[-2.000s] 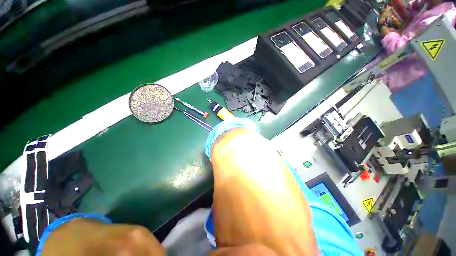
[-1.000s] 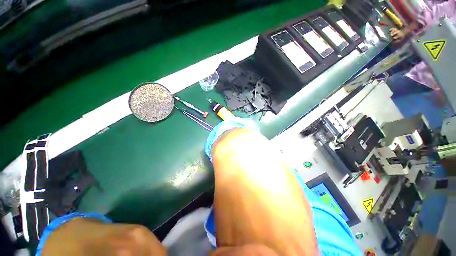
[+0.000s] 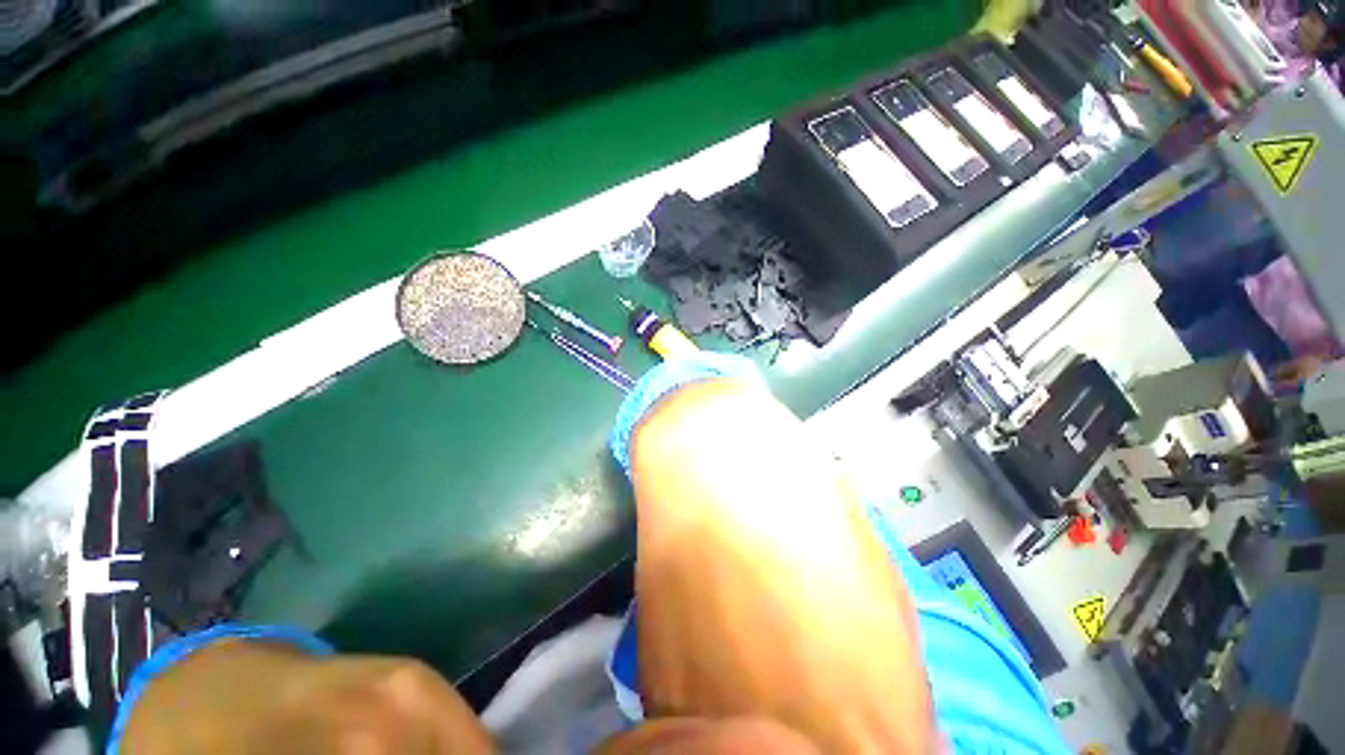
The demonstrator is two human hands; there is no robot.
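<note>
My left hand [image 3: 303, 701], with a blue cuff, is at the bottom left, cut off by the lower edge. My right hand [image 3: 774, 575] is large and close in the lower middle, its blue cuff above it. The fingers of both hands are hidden or out of the picture, so what they hold cannot be seen. On the green bench beyond lie a round dish of tiny grains [image 3: 460, 308], a thin screwdriver [image 3: 575, 319], tweezers [image 3: 592, 359] and a yellow electric screwdriver [image 3: 664, 336], partly behind the right cuff.
A black tray [image 3: 826, 177] with several phone-like units stands at upper right, beside a heap of black pieces [image 3: 730, 273] and a clear cup [image 3: 627, 248]. More black pieces [image 3: 214, 531] and a strip sheet [image 3: 111, 516] lie left. Machines [image 3: 1062, 413] with a screen [image 3: 974, 590] stand right.
The view has shifted slightly, so the bench items sit a little further right. Both my hands look unchanged. The other person's hand at the upper right no longer shows clearly.
</note>
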